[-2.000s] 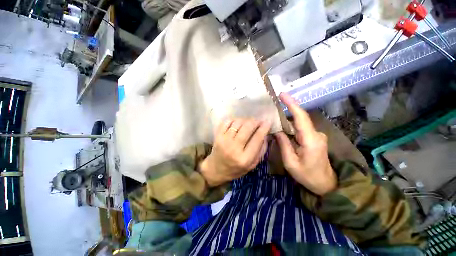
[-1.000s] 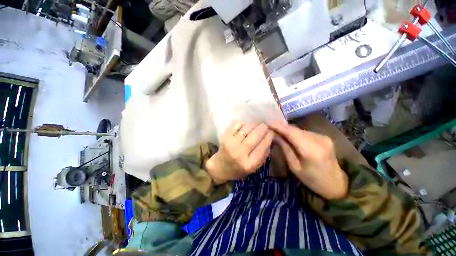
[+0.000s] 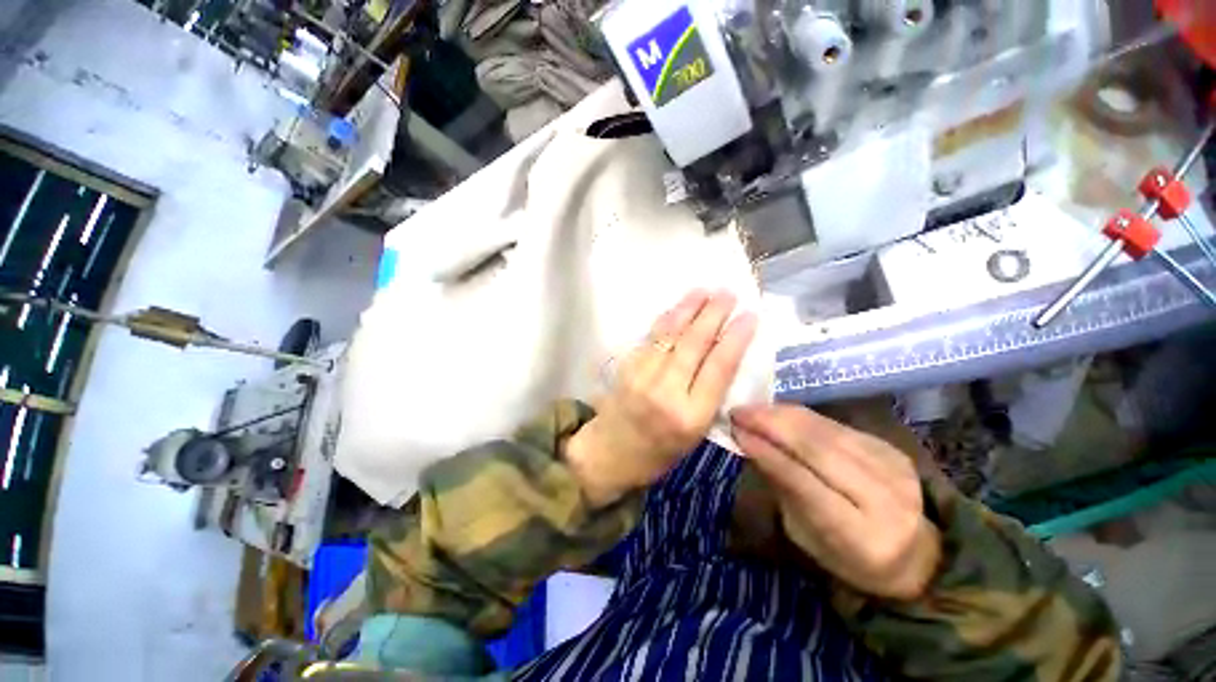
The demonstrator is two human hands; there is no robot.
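Note:
A large beige cut panel (image 3: pixel 454 346) lies over the white machine table, its right edge running up under the head of the overlock machine (image 3: pixel 680 80). My left hand (image 3: pixel 660 393) lies flat on the panel near that edge, fingers pointing up toward the needle area. My right hand (image 3: pixel 847 500) pinches the panel's lower right corner between thumb and fingers. The presser foot area (image 3: pixel 720 200) is dark and partly hidden. A darker taupe cloth shows under my right hand, mostly covered.
Ruler tape (image 3: pixel 934 346) runs along the table edge at right. Metal rods with red clamps (image 3: pixel 1134 233) stand right of the machine. A green basket (image 3: pixel 1120 506) is low right, a blue crate (image 3: pixel 334 580) low left. Crumpled cloth (image 3: pixel 534 67) lies behind the table.
The view has shifted, showing more of the machine head. My left hand has moved up the panel and flattened. My right hand has come away from the left and holds the lower corner.

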